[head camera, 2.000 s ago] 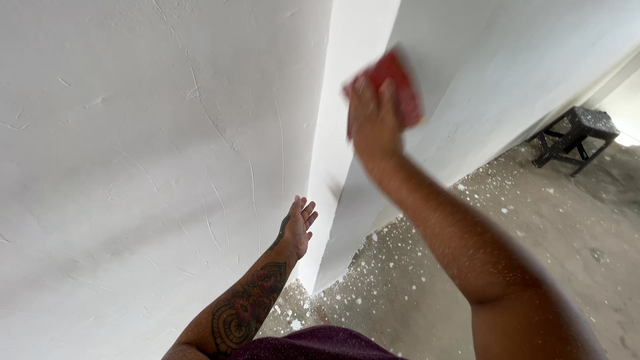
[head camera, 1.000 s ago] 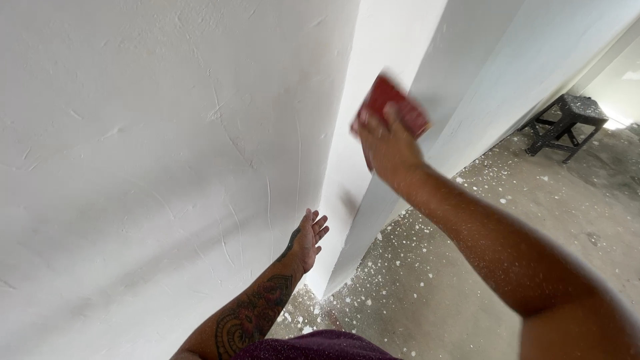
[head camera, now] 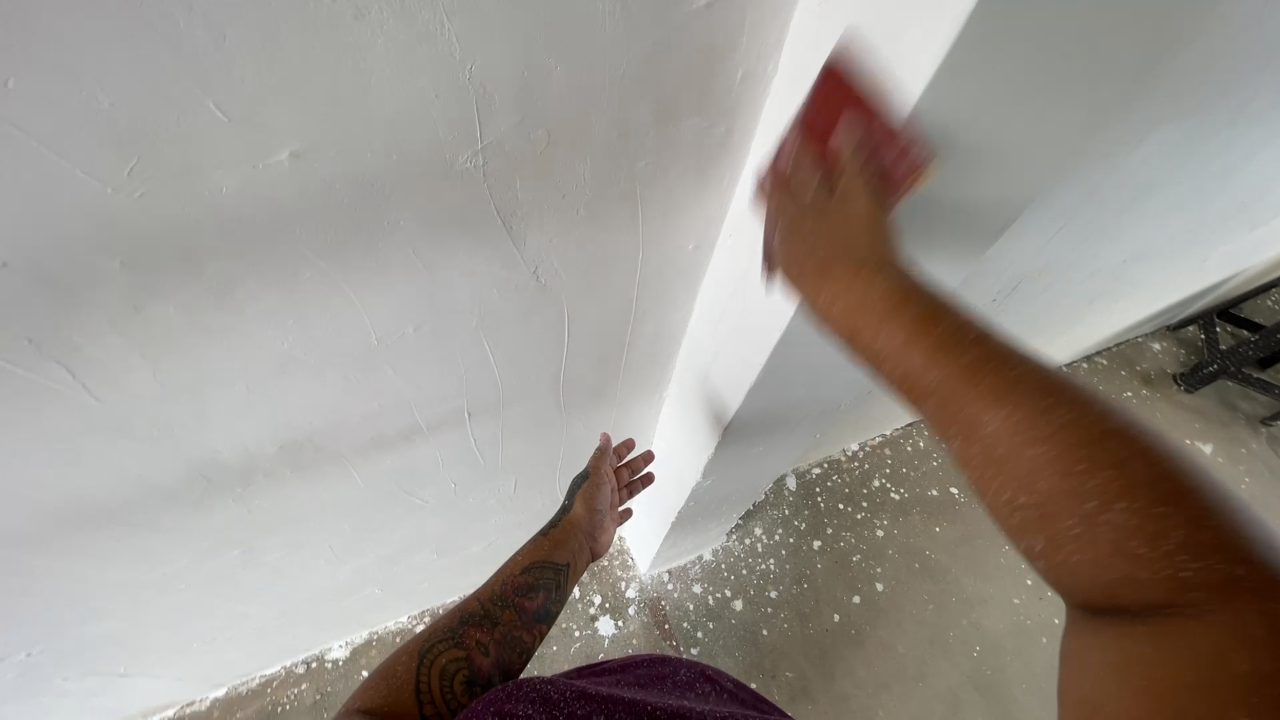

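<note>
My right hand (head camera: 835, 215), blurred by motion, is closed around a red block (head camera: 850, 125), perhaps a sanding block, against the narrow bright face (head camera: 730, 290) of a white wall edge. The block's underside is hidden. Lower down, my left hand (head camera: 612, 492) holds nothing; its fingers are spread, palm turned toward the wall edge. Whether it touches the wall I cannot tell. Raised ridges and thin lines mark the broad white wall (head camera: 330, 280) at the left. Pale dust flecks my right forearm.
White spatters and flakes dot the grey concrete floor (head camera: 880, 560) below the wall. A black stool (head camera: 1235, 355), partly out of view, stands at the right edge. Another white wall surface (head camera: 1120, 230) runs back to the right.
The view has shifted, so the stool now lies partly outside the frame. My right hand still holds the red block, and my left hand stays low by the wall edge with fingers spread.
</note>
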